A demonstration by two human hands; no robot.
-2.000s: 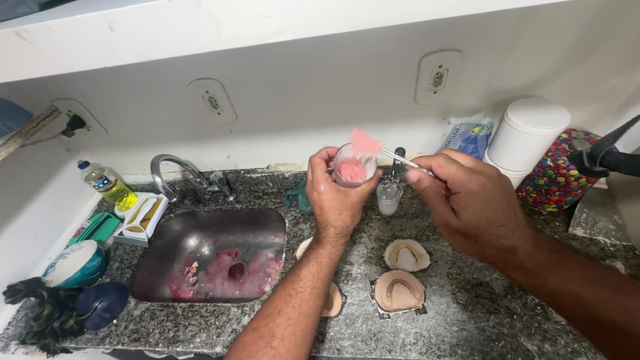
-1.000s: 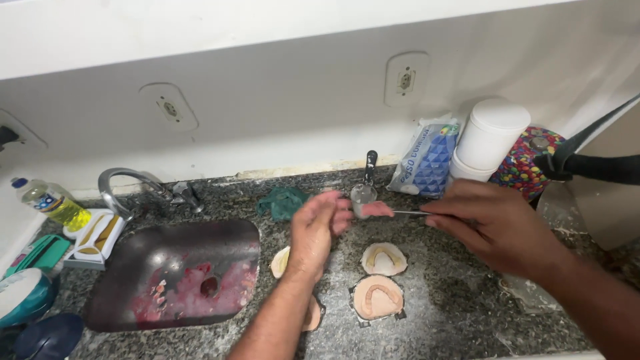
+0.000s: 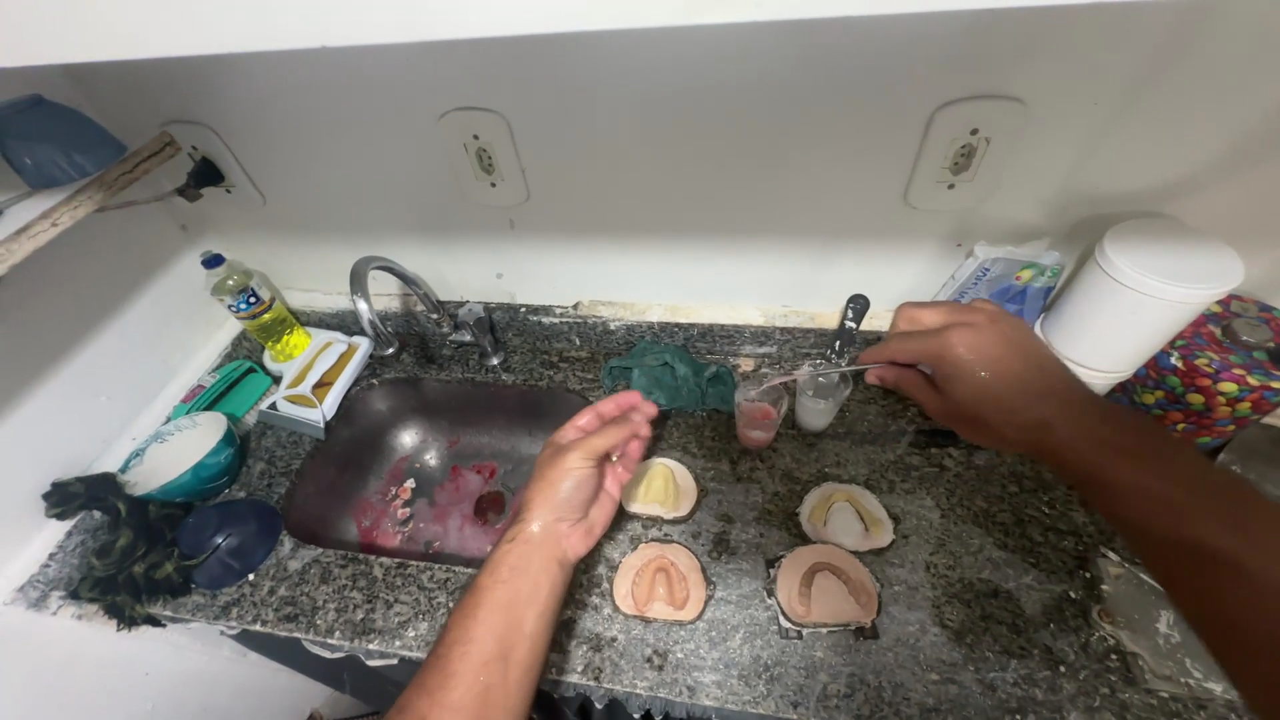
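Observation:
My right hand [image 3: 960, 370] grips a thin metal spatula [image 3: 810, 373], its far end at the rim of a small clear cup [image 3: 760, 418] with pink material inside. Close beside that cup stands another clear cup [image 3: 820, 400] with whitish contents. My left hand [image 3: 595, 470], empty with its fingers loosely curled, hovers between the sink and the cups. Below are a cream-coloured arch cast [image 3: 660, 488], a pinkish dental mould [image 3: 660, 582], a pale mould with a yellowish arch [image 3: 847, 517] and another pinkish mould [image 3: 827, 588], all on the granite counter.
A steel sink [image 3: 430, 400] with pink residue lies left, under a curved faucet [image 3: 375, 300]. A green cloth [image 3: 665, 375] rests behind the left hand. White tubs [image 3: 1140, 290] and a colourful container [image 3: 1210, 380] stand right. Soap bottle [image 3: 258, 310], teal bowl [image 3: 195, 460] and dark blue bowl [image 3: 232, 543] sit far left.
Two seconds ago my left hand held the cup of pink material, and pink material hung on the spatula. Now the cup stands on the counter and that hand is empty.

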